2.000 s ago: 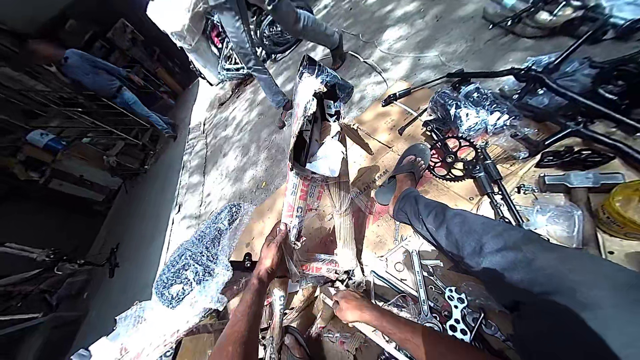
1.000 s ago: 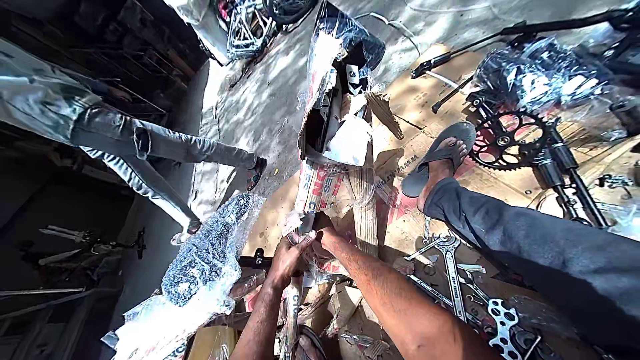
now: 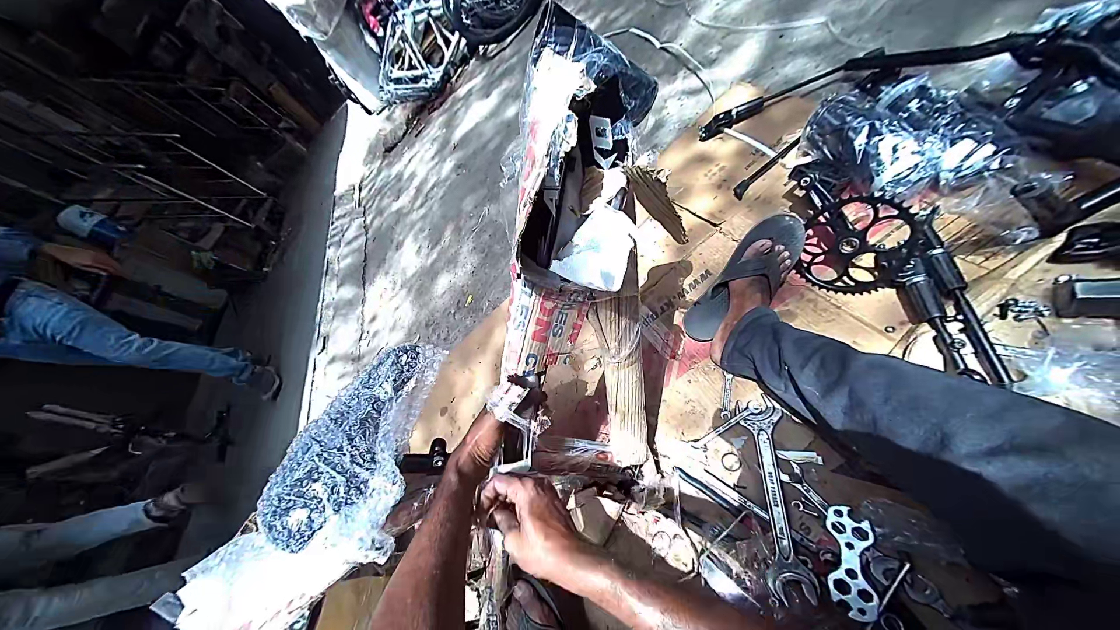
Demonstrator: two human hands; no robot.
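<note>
A long parcel of cardboard and printed tape (image 3: 547, 328) lies lengthwise between my feet, its far end torn open. Inside that end are dark parts and a piece of white foam or paper (image 3: 599, 249). My left hand (image 3: 503, 420) is at the parcel's near part, partly inside the torn wrapping; its fingers are mostly hidden. Just below it, my right hand (image 3: 529, 516) has its fingers curled and pinched at the edge of the torn wrapping (image 3: 516, 451). Corrugated cardboard (image 3: 623, 376) runs along the parcel's right side.
Bubble wrap (image 3: 346, 446) lies at left. On the right are a double-ended wrench (image 3: 770, 490), a multi-hole bicycle spanner (image 3: 850, 564), a chainring (image 3: 853, 245) and a bicycle fork (image 3: 954, 306). My sandalled foot (image 3: 752, 276) rests on flat cardboard. People's legs (image 3: 114, 337) show at far left.
My hands, together one second ago, are now apart, the left one farther up the parcel. The wrapping between them is opened wider. The person walking at left has moved away from the bubble wrap.
</note>
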